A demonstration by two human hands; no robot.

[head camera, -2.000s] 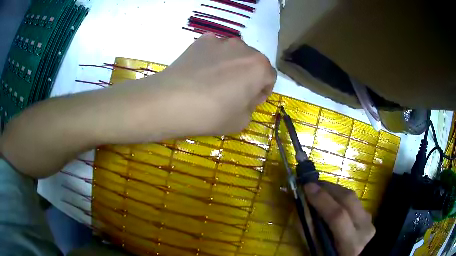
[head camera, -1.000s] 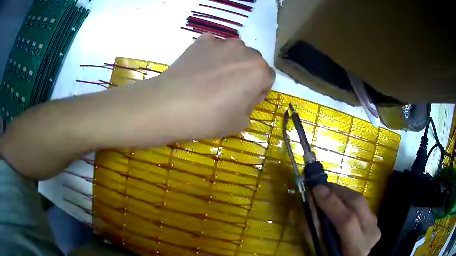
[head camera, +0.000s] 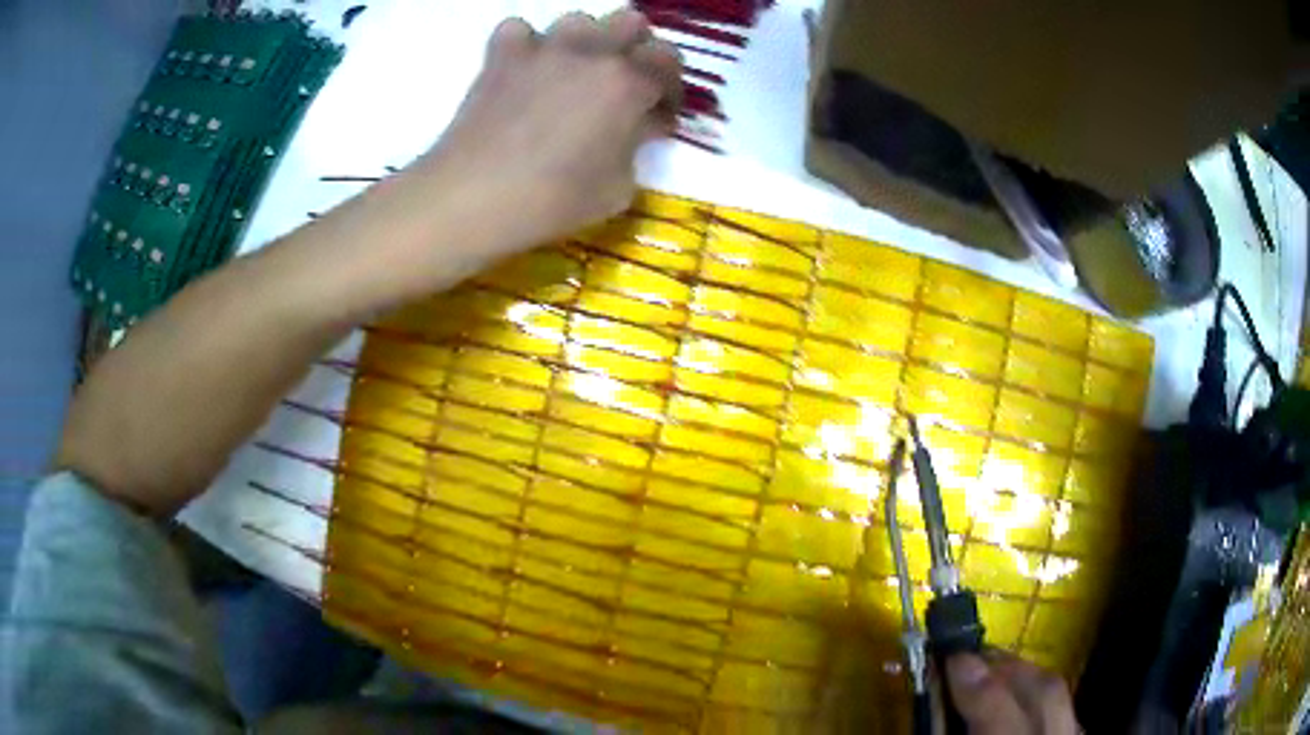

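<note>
The amber-yellow flexible circuit panel [head camera: 848,345] lies on a white surface, with thin dark red soldered leads in rows across its left and middle cells. My left hand [head camera: 582,108] is at the loose red lead wires [head camera: 704,17] beyond the panel's far edge; its fingertips are hidden, so its grip cannot be told. My right hand [head camera: 1013,696], cut off by the bottom edge, holds the soldering iron [head camera: 953,618] like a pen. The iron's tip and the thin curved solder feed tube [head camera: 894,517] beside it point over the right part of the panel.
A fanned stack of green circuit boards [head camera: 187,158] stands at the upper left. A large brown cardboard box [head camera: 1063,86] is at the upper right, with a tape roll [head camera: 1149,259] beside it. Black cables [head camera: 1218,359] and a dark box are at the right edge.
My left hand has moved off the panel, up to the loose red wires. The iron has moved away from the pad near the panel's far edge, down and right in the picture. The view has shifted slightly.
</note>
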